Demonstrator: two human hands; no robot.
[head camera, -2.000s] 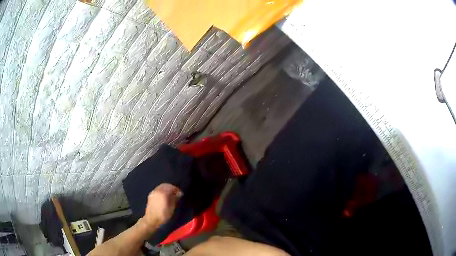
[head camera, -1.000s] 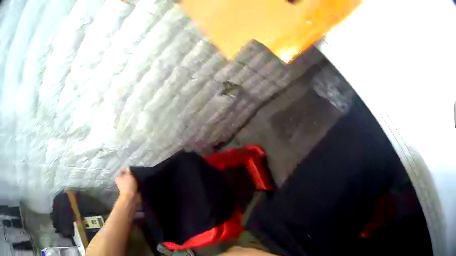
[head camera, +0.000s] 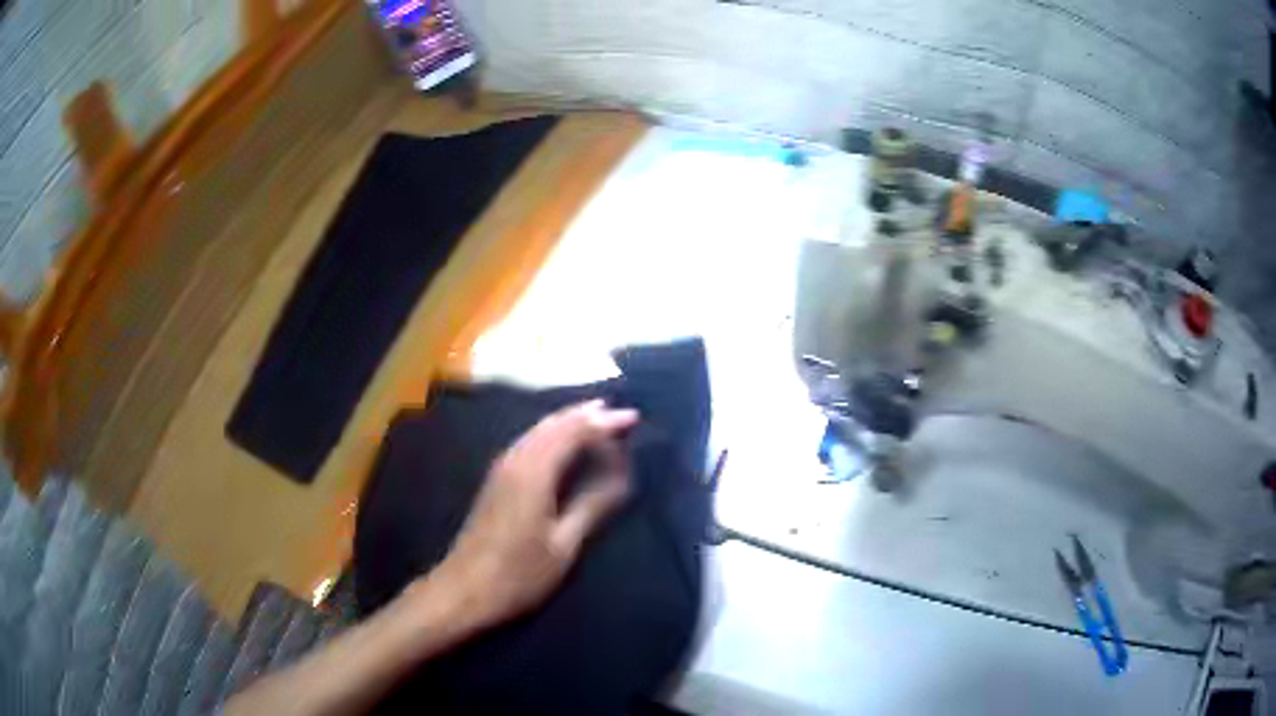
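Note:
A large black cloth panel (head camera: 462, 420) lies bunched over the front of the white table and the cardboard edge, left of the needle area. Its top right corner is a raised flap. My left hand (head camera: 546, 497) comes in from the lower left and lies on the panel, slightly blurred. Its fingers are bent and pinch the cloth near the flap; the exact grip is partly hidden. My right hand is not in view. The cream sewing machine head (head camera: 1036, 378) is on the right, with a bright blue part (head camera: 840, 450) at the needle.
A narrow black panel (head camera: 371, 294) lies on the cardboard tray (head camera: 182, 490) at left. A lit smartphone (head camera: 424, 42) is at its far end. Blue-handled snips (head camera: 1094, 611) lie on the bed at right. A thin dark hooked rod (head camera: 718, 504) stands beside the panel.
The view has swung from the red stool and floor up to the table and machine. My left hand, which held black cloth over the stool, is now over black cloth on the table.

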